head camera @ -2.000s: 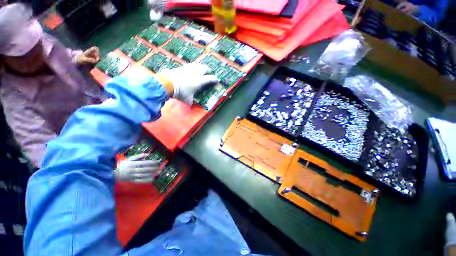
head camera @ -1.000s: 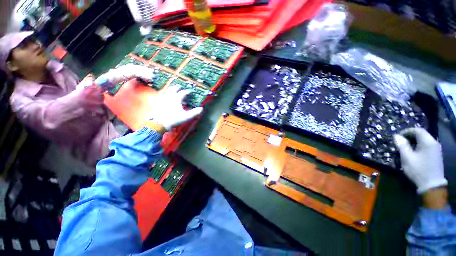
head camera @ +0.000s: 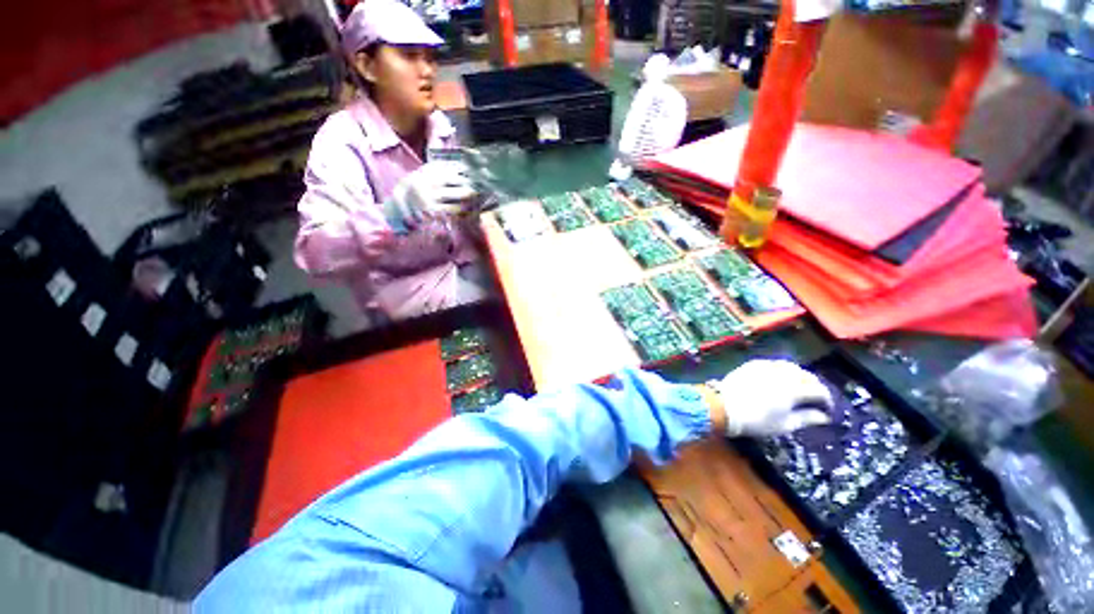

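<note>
My left hand (head camera: 774, 398), in a white glove, is over the near left section of the black parts tray (head camera: 828, 513). Its fingertips are at the loose silvery metal parts (head camera: 858, 450); whether they pinch one cannot be told. The orange-brown fixture (head camera: 708, 504) lies in front of the tray, cut off by the bottom edge, its left end partly behind my blue sleeve. Tiny bright silver pieces (head camera: 894, 540) fill the middle section. My right hand is out of the picture.
Green boards (head camera: 648, 321) lie on a foam sheet (head camera: 516, 282). Loose pink-red foam sheets (head camera: 864, 192) and an orange-red post (head camera: 774, 108) stand beyond. A person in pink (head camera: 372, 204) is at the left. A red-lined tote (head camera: 348, 426) is lower left. Plastic bags (head camera: 1002, 384) lie right.
The view has swung left. My left hand has moved from the foam sheet to the parts tray. My right hand has left the picture. The other person now holds something dark by the boards.
</note>
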